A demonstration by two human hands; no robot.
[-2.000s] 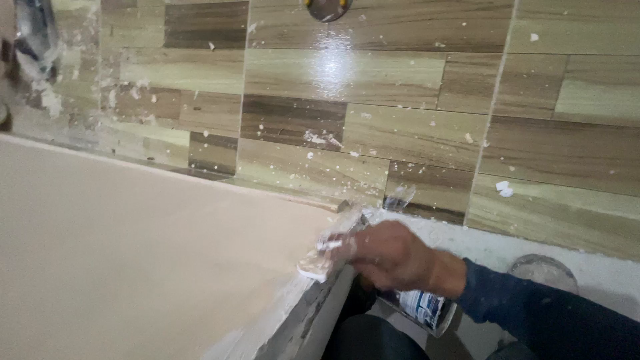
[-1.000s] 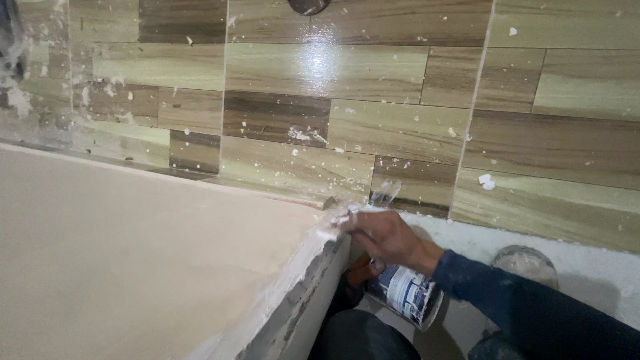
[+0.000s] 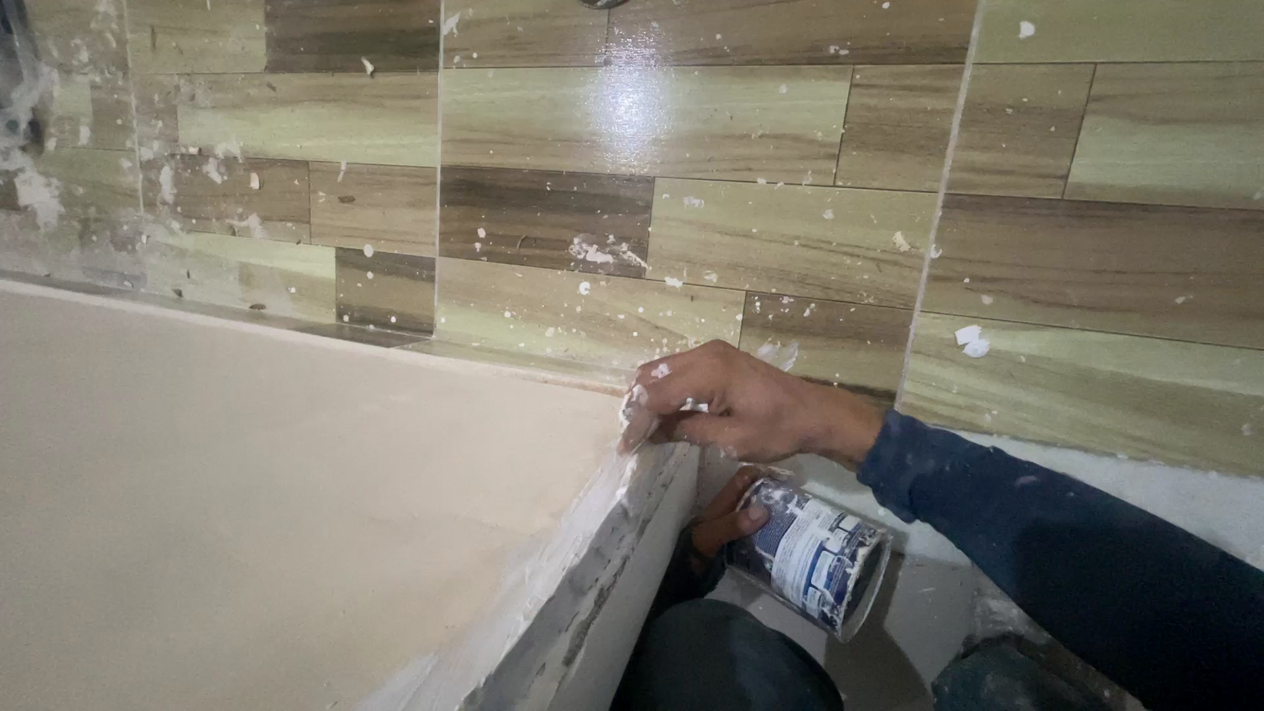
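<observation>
My right hand [image 3: 736, 403] is at the far corner of a beige panel [image 3: 296, 474], its fingers curled and smeared with white paste against the whitened edge [image 3: 553, 583]. Whether a tool is between those fingers cannot be made out. Below it, my left hand [image 3: 729, 518] grips a dark blue can [image 3: 815, 558] that lies tilted, with white smears and a printed label. The can's mouth is hidden from view.
Wood-look tiles [image 3: 790, 237] spattered with white bits stretch beyond the panel. A pale ledge [image 3: 1116, 484] runs along the tiles at right. My dark-clothed knee [image 3: 736, 657] is close beside the panel edge, below the can.
My right hand has moved along the panel's whitened edge to its far corner. The can and my left hand show more fully than two seconds ago.
</observation>
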